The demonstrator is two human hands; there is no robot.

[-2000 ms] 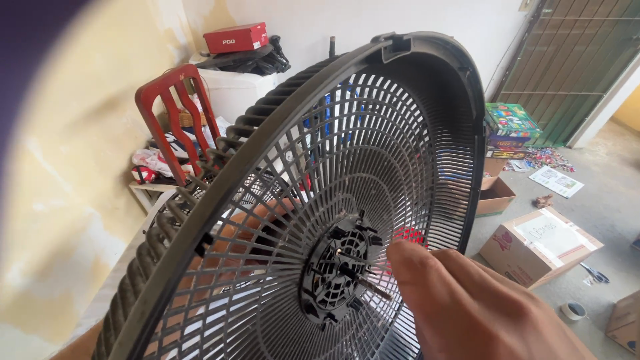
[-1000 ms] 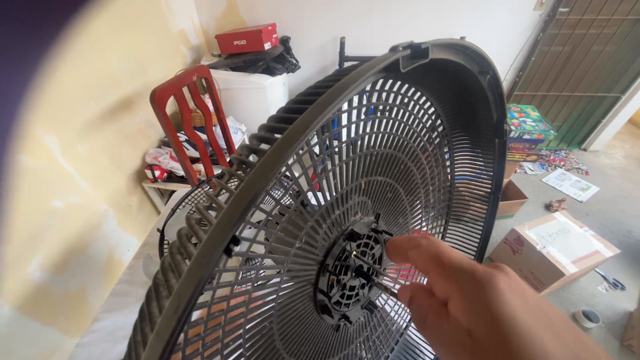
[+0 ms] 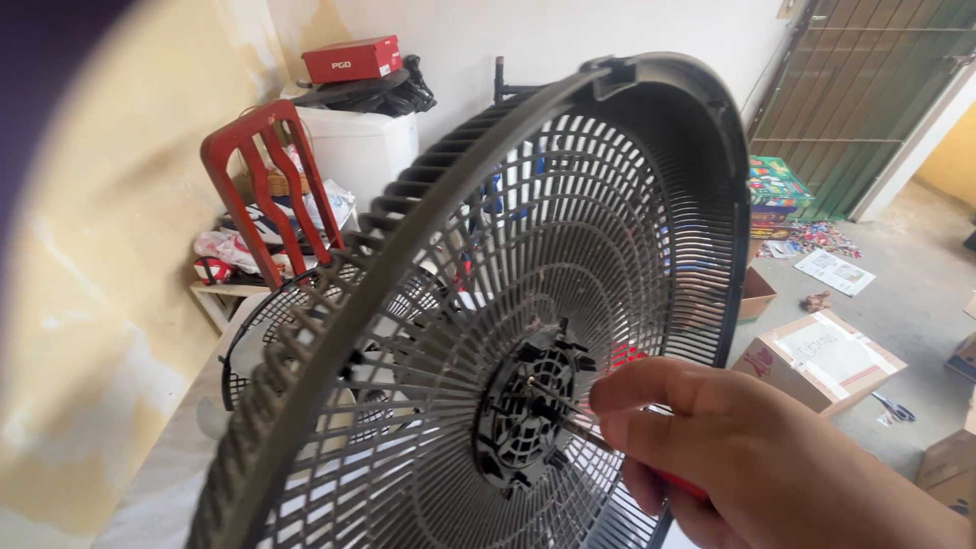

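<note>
A black plastic fan grille [image 3: 412, 252] stands tilted and fills the middle of the view, its concave side towards me. From the right, my right hand [image 3: 671, 427] grips a screwdriver [image 3: 681, 485] with a red handle. Its thin metal shaft points at the grille's round hub [image 3: 526, 404], with the tip at a small screw or hole near the hub's centre. A darker metal rod [image 3: 583, 433] sticks out of the hub just below that shaft. My left hand is not visible. Behind the grille, another fan grille [image 3: 229, 374] and pale fan blades lie on a covered table [image 3: 164, 465].
A red wooden chair [image 3: 213, 152] and a white appliance [image 3: 366, 141] topped by a red box [image 3: 351, 61] are at the back left. On the floor to the right are a taped cardboard box [image 3: 862, 374], scissors [image 3: 896, 408], printed sheets [image 3: 835, 272] and an open carton [image 3: 755, 293].
Two seconds ago fingers showed behind the grille at its left; they are no longer visible. The screwdriver's tip has come to the hub, beside the protruding rod.
</note>
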